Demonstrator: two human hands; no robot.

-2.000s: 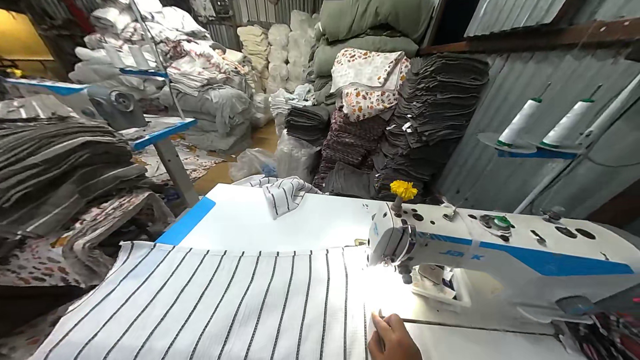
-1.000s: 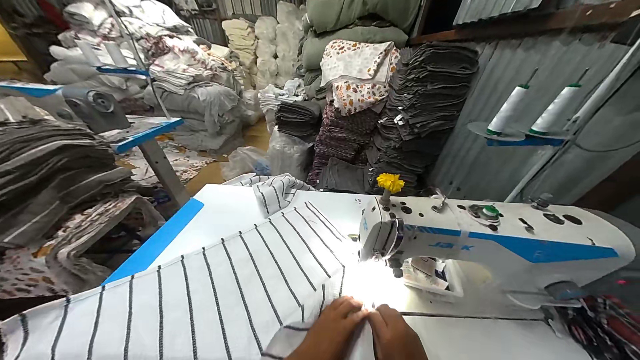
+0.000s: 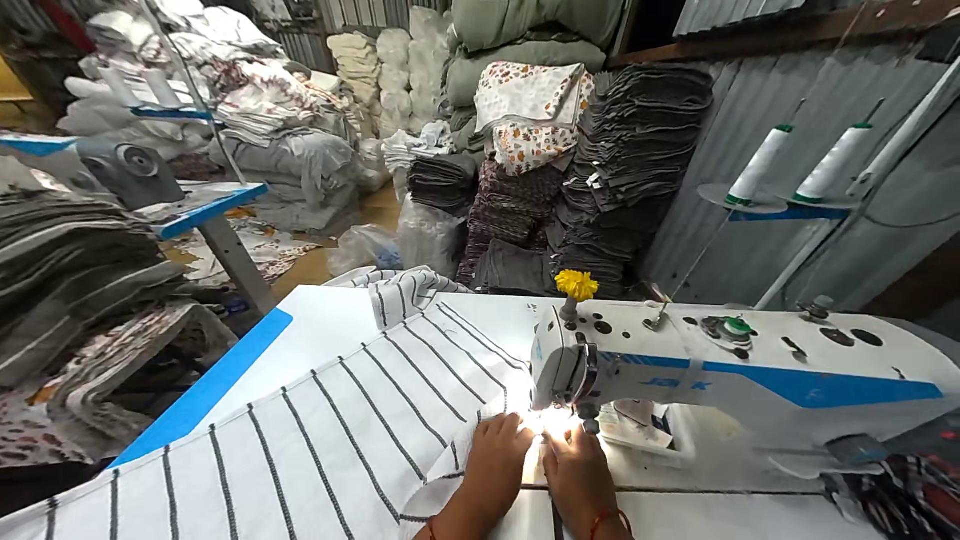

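Observation:
White cloth with dark stripes point(image 3: 330, 435) lies across the left of the sewing machine table, its near part bunched beside my left wrist. My left hand point(image 3: 499, 454) rests on the cloth's edge just left of the needle area, fingers bent down onto it. Close beside it, my right hand point(image 3: 577, 465) has its fingertips at the lit spot under the head of the Jack sewing machine point(image 3: 675, 375). Glare hides the needle, the presser foot and what the fingertips press or pinch. A yellow flower point(image 3: 577, 285) stands on top of the machine head.
Two white thread cones point(image 3: 759, 166) stand on a holder at the right. Behind the table rise stacks of folded dark cloth point(image 3: 637, 142) and plastic bags point(image 3: 427, 236). At the left are another sewing machine point(image 3: 127, 169) and piled grey cloth point(image 3: 75, 277). Patterned fabric point(image 3: 900, 495) lies at lower right.
Two seconds ago only my right hand showed; my left hand has since come in beside it at the machine head. The striped cloth has turned and bunched near the hands.

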